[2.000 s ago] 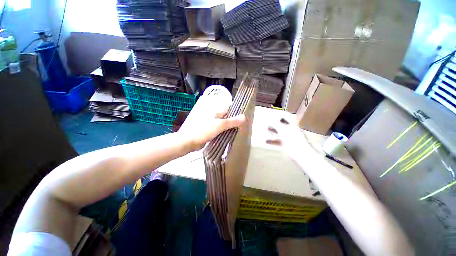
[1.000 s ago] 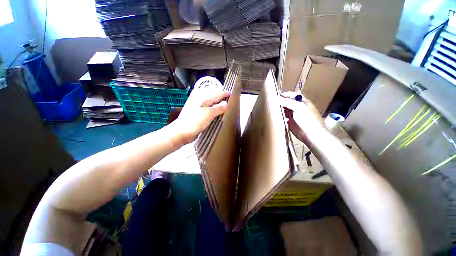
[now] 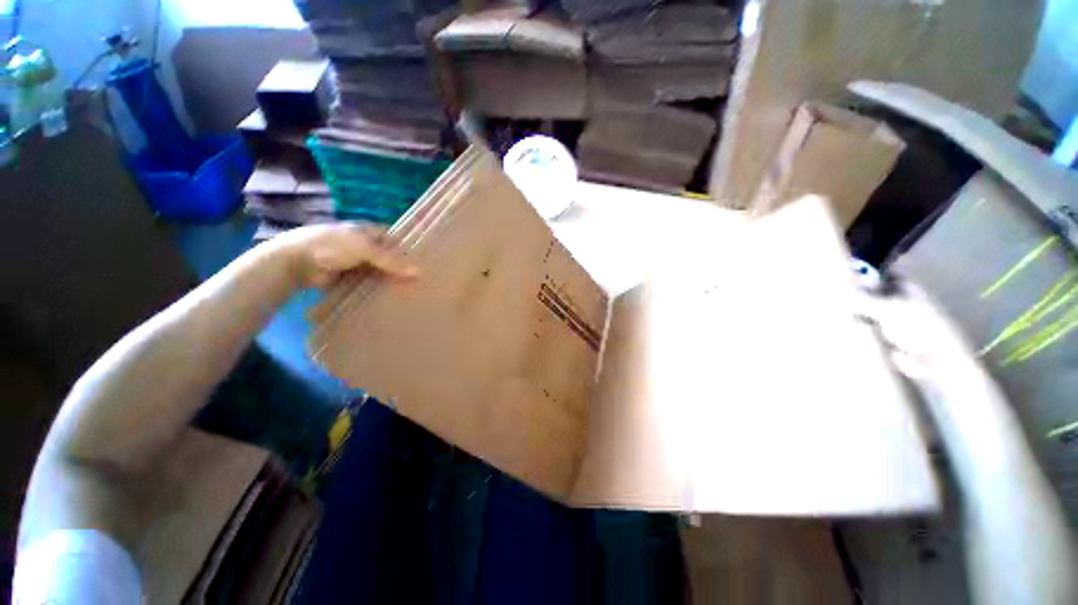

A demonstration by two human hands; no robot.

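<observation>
Several flat brown cartons (image 3: 473,307) are spread open in a V over my lap. The left part shows a small dark printed text panel (image 3: 570,316); the right part is washed out by glare. My left hand (image 3: 355,254) grips the upper left edges of the left part. My right hand (image 3: 893,325) is blurred at the right edge of the right part and holds it; its fingers are partly hidden, and no pen can be made out.
The white-topped table (image 3: 615,236) lies beyond the cartons, with a small white fan (image 3: 540,175) at its far edge. An upright carton (image 3: 828,160) and a large carton (image 3: 993,260) stand at right. A carton stack (image 3: 213,508) is low at left; a green crate (image 3: 378,180) is beyond.
The cartons went from a closed bundle to a narrow V, and now are spread wide. My left hand has moved left and my right hand right and lower. The view has shifted.
</observation>
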